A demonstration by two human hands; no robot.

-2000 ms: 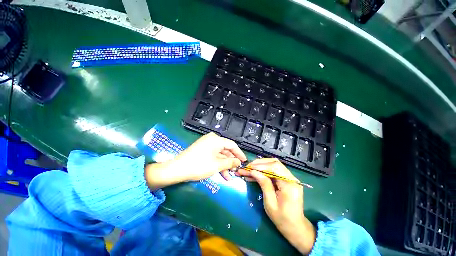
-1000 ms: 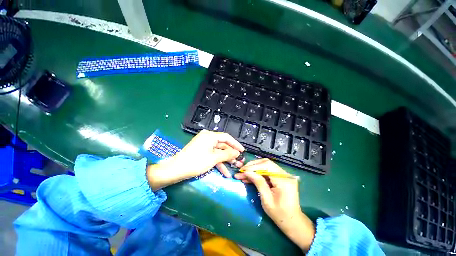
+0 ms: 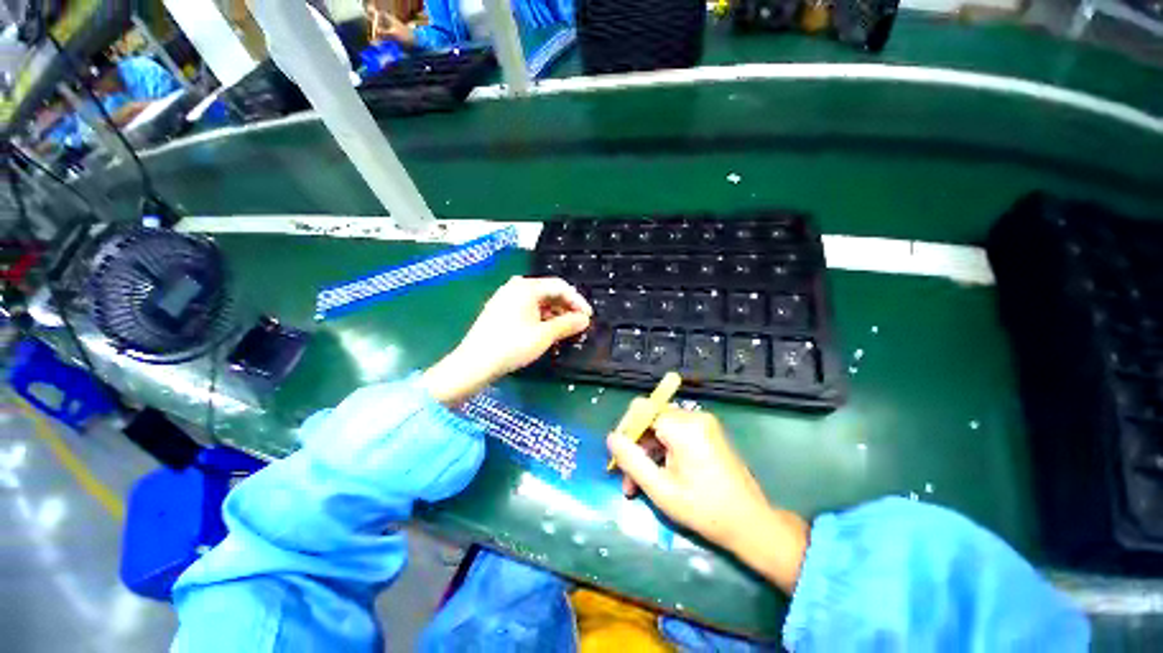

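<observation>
My left hand [image 3: 520,329] is over the left part of the black compartment tray [image 3: 826,370], thumb and fingers close together; whether a part is between them cannot be told. My right hand [image 3: 708,478] is over the bench right of the blue sheet and holds the yellow pick tool [image 3: 653,411] like a pen, its thick end pointing up. The blue sheet with rows of small white pads [image 3: 523,431] lies between my hands, near the bench's front edge. Small parts sit in the tray's pockets.
A narrow blue strip of pads [image 3: 415,274] lies left of the tray. A fan [image 3: 160,291] and a small black box [image 3: 268,350] stand further left. Black stacked trays [image 3: 1084,383] are at right. A white upright [image 3: 351,128] rises behind. Another person's hand [image 3: 398,28] shows far back.
The view has tilted up and shows more background. My left hand has moved from beside the right hand to the tray. My right hand still holds the tool, now more upright.
</observation>
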